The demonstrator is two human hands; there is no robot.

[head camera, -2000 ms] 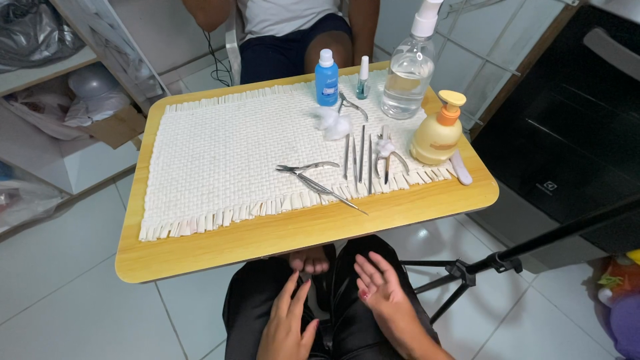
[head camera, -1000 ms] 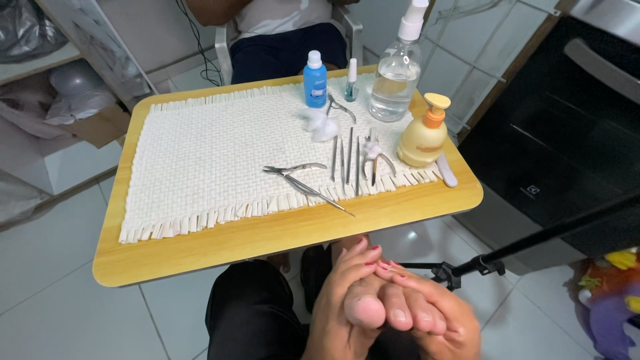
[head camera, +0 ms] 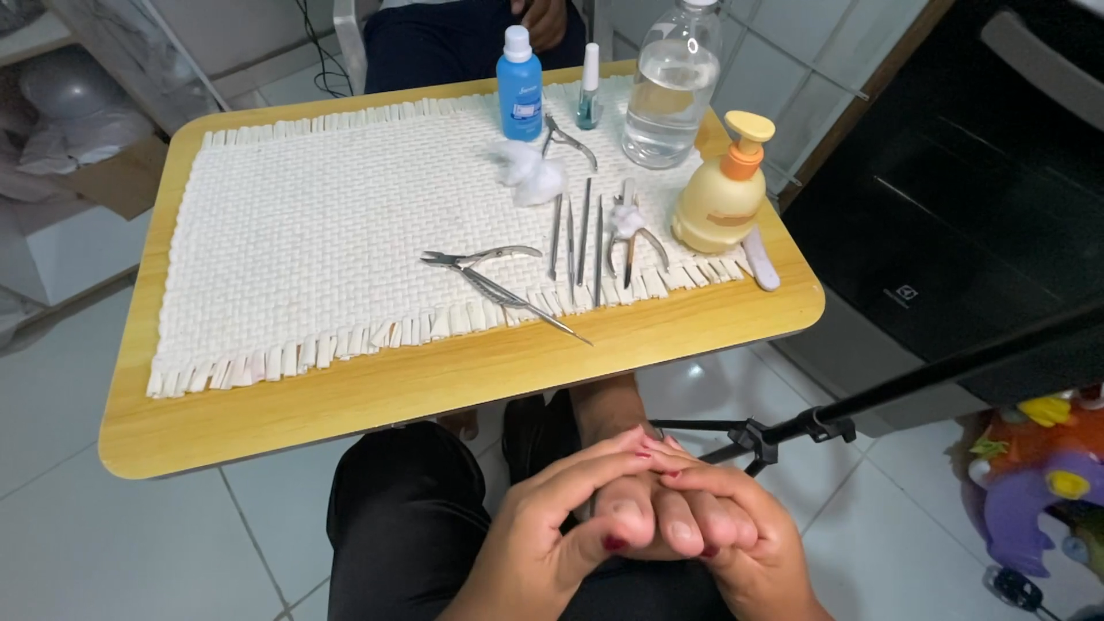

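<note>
A bare foot (head camera: 681,516) of the person across the table rests over my lap, toes toward me. My left hand (head camera: 552,517) wraps its big-toe side, thumb beside the big toe. Around the small-toe side is my right hand (head camera: 750,526); the fingertips of both hands meet on top of the foot. On the white woven mat (head camera: 328,233) lie cuticle nippers (head camera: 496,250), a thin pointed metal tool (head camera: 526,306), several slim metal tools (head camera: 584,233), nippers (head camera: 636,241) with cotton on them, further nippers (head camera: 569,142) and cotton (head camera: 530,172). The sole is hidden.
Along the wooden table (head camera: 285,440) stand a blue bottle (head camera: 519,86), a small polish bottle (head camera: 588,90), a clear bottle (head camera: 671,86) and a yellow pump bottle (head camera: 723,198). A nail file (head camera: 761,259) lies at the right edge. A black tripod (head camera: 759,435) stands beside my right hand.
Two seconds ago my hands were apart with nothing in them; by one second ago both were around the foot, where they remain. The foot's toes now show between my hands.
</note>
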